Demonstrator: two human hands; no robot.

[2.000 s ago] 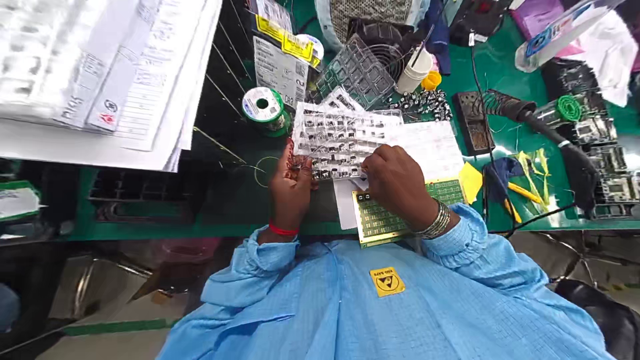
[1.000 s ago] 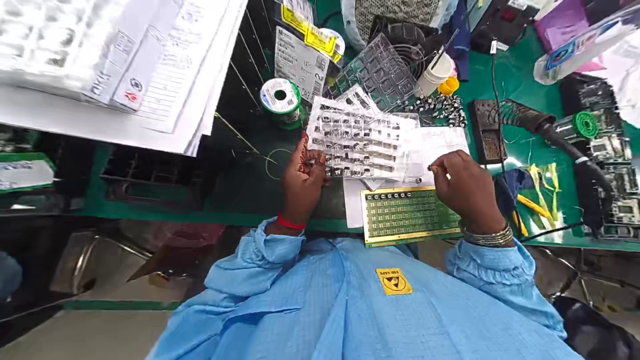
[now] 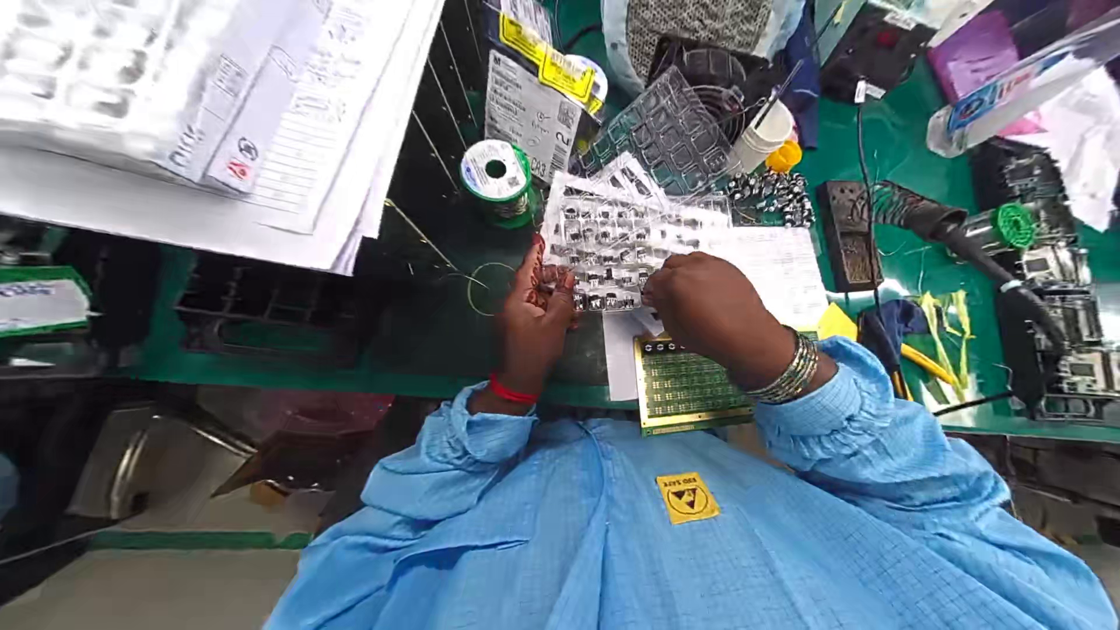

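Observation:
My left hand (image 3: 535, 315) holds the left edge of a clear plastic tray (image 3: 604, 236) with small dark components in rows of pockets. My right hand (image 3: 713, 311) is at the tray's lower right corner, its fingers pinched together; whether something small is between them cannot be made out. Below that hand lies a green circuit board panel (image 3: 687, 385) with gold edges, partly covered by the wrist. A few small round parts sit along its top edge. Printed paper sheets (image 3: 779, 267) lie under and to the right of the tray.
A solder wire spool (image 3: 499, 179) stands left of the tray. Behind are an empty clear tray (image 3: 669, 131), a white cup (image 3: 764, 136) and a pile of small metallic parts (image 3: 774, 197). Rightward lie a black holder (image 3: 849, 236) and cables. A paper stack (image 3: 289, 114) fills the upper left.
My right hand moved from the tray to the right, over the papers beyond the board, then back left to the tray's lower right corner. My left hand stays on the tray's left edge.

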